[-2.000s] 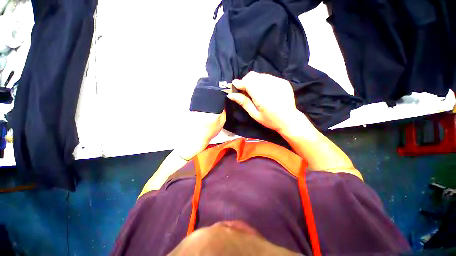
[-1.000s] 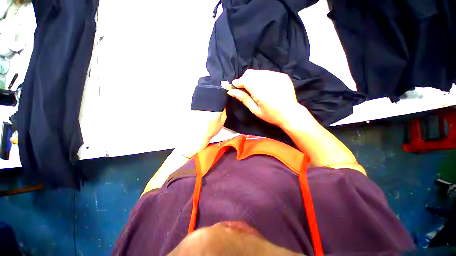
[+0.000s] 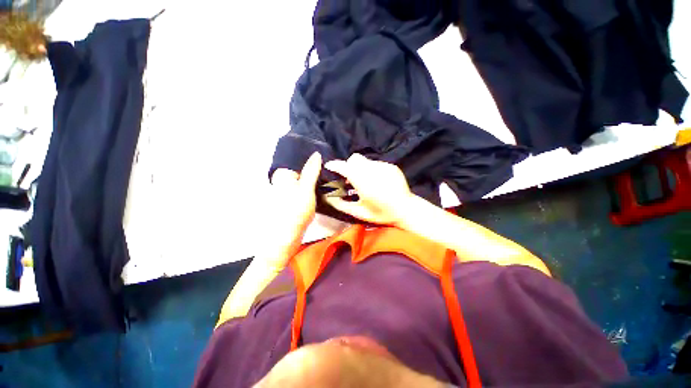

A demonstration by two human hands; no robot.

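A dark navy garment (image 3: 364, 83) lies bunched on the white table, its near end at my hands. Its folded hem (image 3: 292, 154) sticks out beyond my left hand (image 3: 298, 198), which grips the cloth with the thumb upright along its edge. My right hand (image 3: 376, 189) is just right of it, fingers curled round a small metallic pointed tool (image 3: 336, 189), perhaps thread snips, mostly hidden in the fingers. The tool's tip points towards the left hand over dark cloth. Whether it touches the cloth I cannot tell.
A long navy garment (image 3: 91, 167) hangs over the white table's (image 3: 204, 151) front edge at left. A dark navy pile (image 3: 568, 68) lies at right. Clutter and a dark blue item (image 3: 14, 262) are at the far left. A red crate (image 3: 653, 189) stands beyond the edge at right.
The view has shifted. My hands have moved closer to my body and nearer each other; the left thumb is now raised by the cloth edge, and the tool shows lower, between the hands.
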